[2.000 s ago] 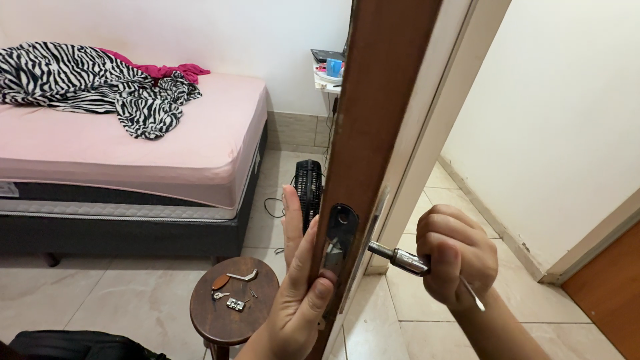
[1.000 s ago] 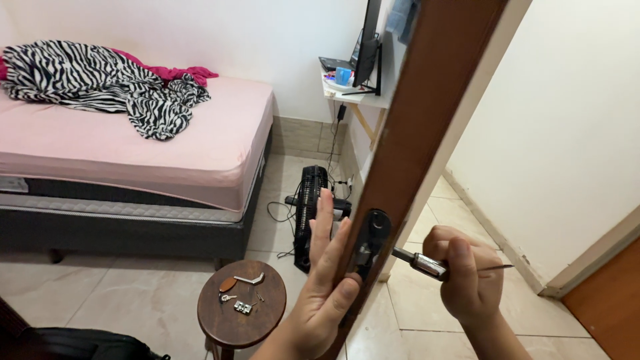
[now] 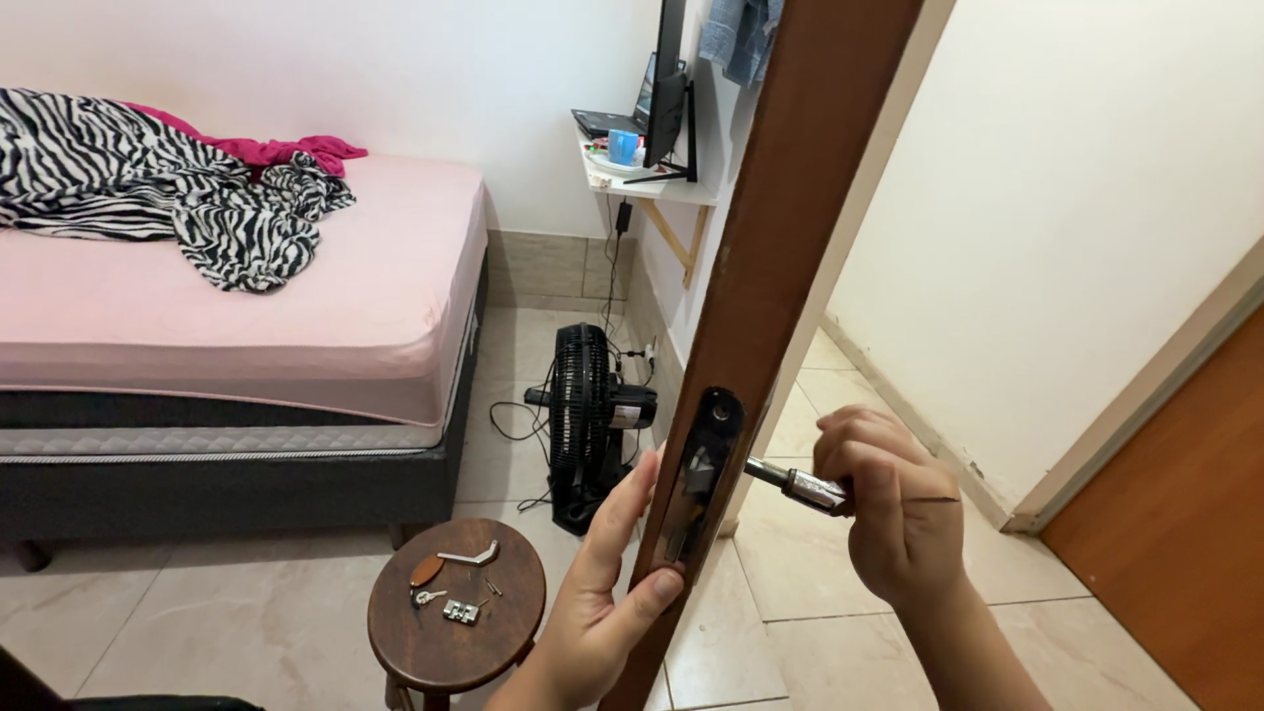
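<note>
My left hand (image 3: 612, 592) grips the edge of the brown wooden door (image 3: 780, 237), its thumb just below the mortise lock (image 3: 703, 474) set into that edge. To the right, my right hand (image 3: 894, 504) is closed around a metal tool (image 3: 805, 488) with a shiny shaft; its exact kind cannot be told. The shaft's far end meets the door's right face beside the lock, where the contact is hidden. A thin pointed part sticks out of the right side of this hand. On the round wooden stool (image 3: 395, 632) lie a door lever handle (image 3: 472, 555), a lock cylinder (image 3: 461, 612), keys (image 3: 429, 597) and screws.
Behind the stool stands a bed (image 3: 395, 296) with a zebra-print blanket (image 3: 247, 217). A black fan (image 3: 581, 415) and cables are on the tiled floor. A wall shelf (image 3: 652, 186) holds a laptop, a monitor and a blue mug. Another brown door (image 3: 1175, 474) is at the right.
The view has shifted, showing more of the shelf and fan. My left hand stays on the door edge. My right hand's pose around the tool has changed, with its fingers now more raised.
</note>
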